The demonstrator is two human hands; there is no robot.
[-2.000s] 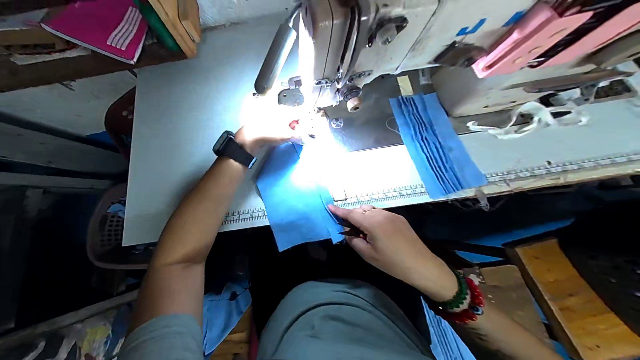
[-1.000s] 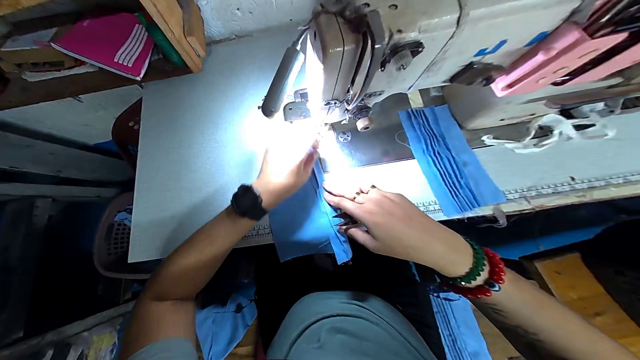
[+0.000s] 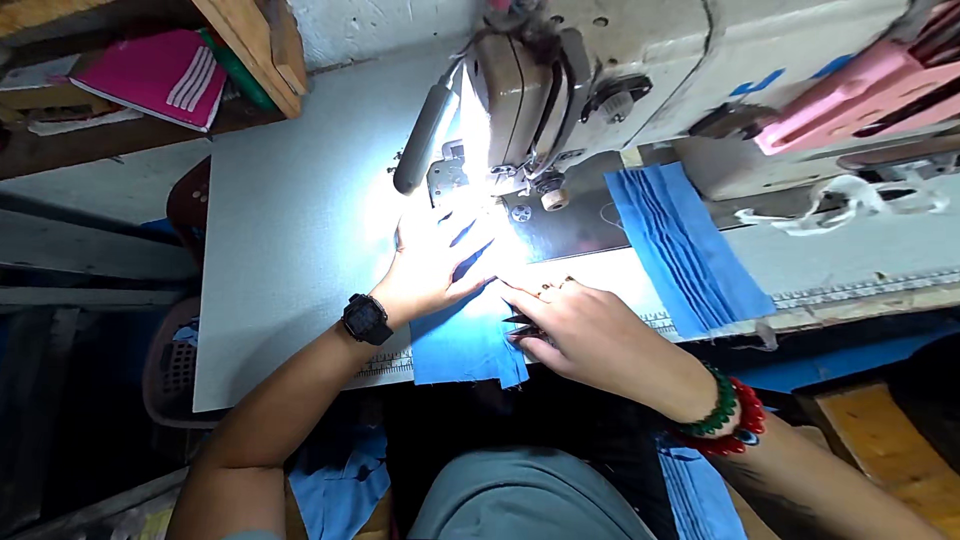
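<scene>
A blue fabric piece (image 3: pixel 465 345) lies under the head of a sewing machine (image 3: pixel 517 97), its frayed lower end over the table's front edge. My left hand (image 3: pixel 442 259) rests with spread fingers on the fabric near the needle, where lamp glare washes out detail. My right hand (image 3: pixel 570 322) has its index finger at the fabric's right side; dark pointed blades, which look like small thread snips (image 3: pixel 523 328), stick out between its thumb and fingers. Right of it lies a pleated blue fabric piece (image 3: pixel 682 251) across the machine bed and table.
A grey machine lamp (image 3: pixel 425 139) hangs left of the needle area. A white strip of material (image 3: pixel 847 202) and a pink holder (image 3: pixel 862 97) are at the right. A wooden shelf with a pink notebook (image 3: pixel 157 75) stands upper left. A plastic basket (image 3: pixel 176 367) is below the table's left side.
My left hand has gone from bunched fingers near the needle to a spread hand flat on the fabric. My right hand stays at the fabric's right side.
</scene>
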